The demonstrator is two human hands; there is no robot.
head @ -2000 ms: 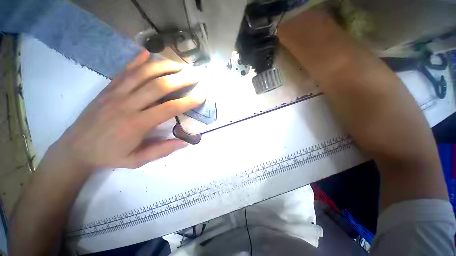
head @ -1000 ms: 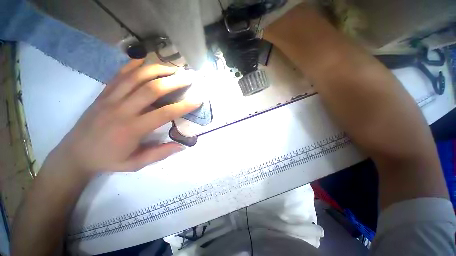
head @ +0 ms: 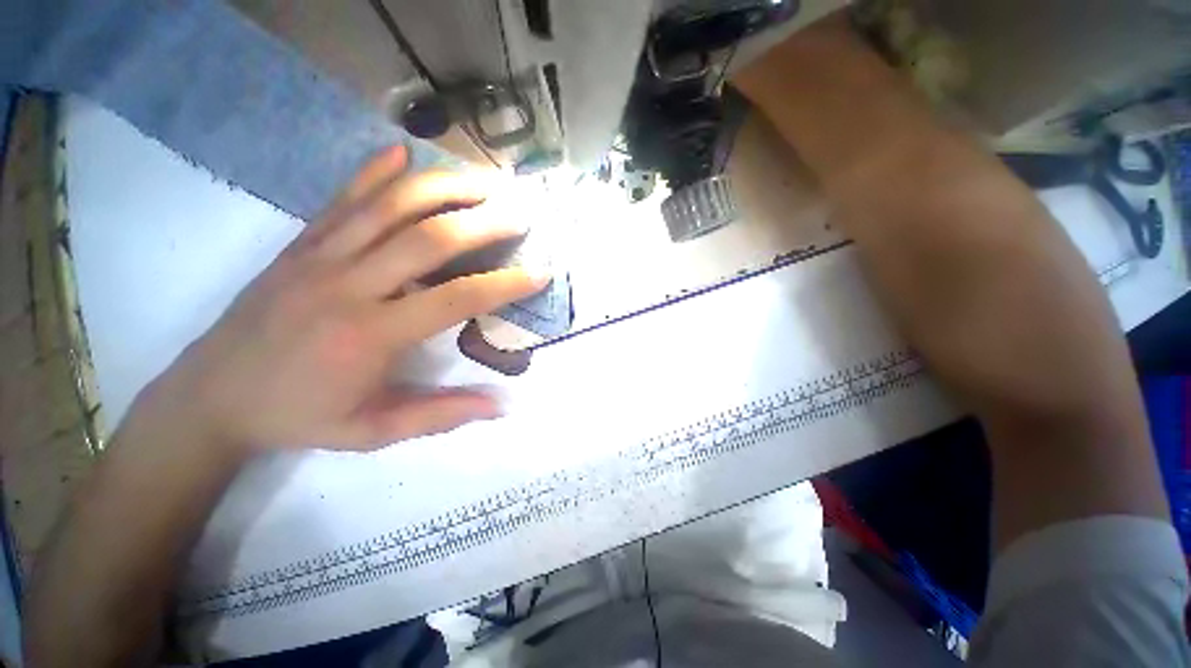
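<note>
My left hand lies palm down with fingers spread, fingertips at the glare beside the needle area. It presses on the grey-blue garment panel, which runs from the upper left under the fingers. A small grey-blue pointed end of fabric shows past the fingertips, at the machine bed edge. The presser foot and needle are lost in the bright lamp light. My right forearm reaches up behind the machine head; my right hand is hidden behind it.
Ridged grey knob beside the needle area. Brown rounded corner piece at the bed edge. Black-handled shears at the right. Printed ruler along the white table's front. Pale yellow tuft at the machine body. Blue basket parts at lower right.
The left thumb has moved away from the brown corner piece. The pointed fabric end has shifted slightly towards the bed edge. The view has shifted a little; the right forearm holds nearly the same pose.
</note>
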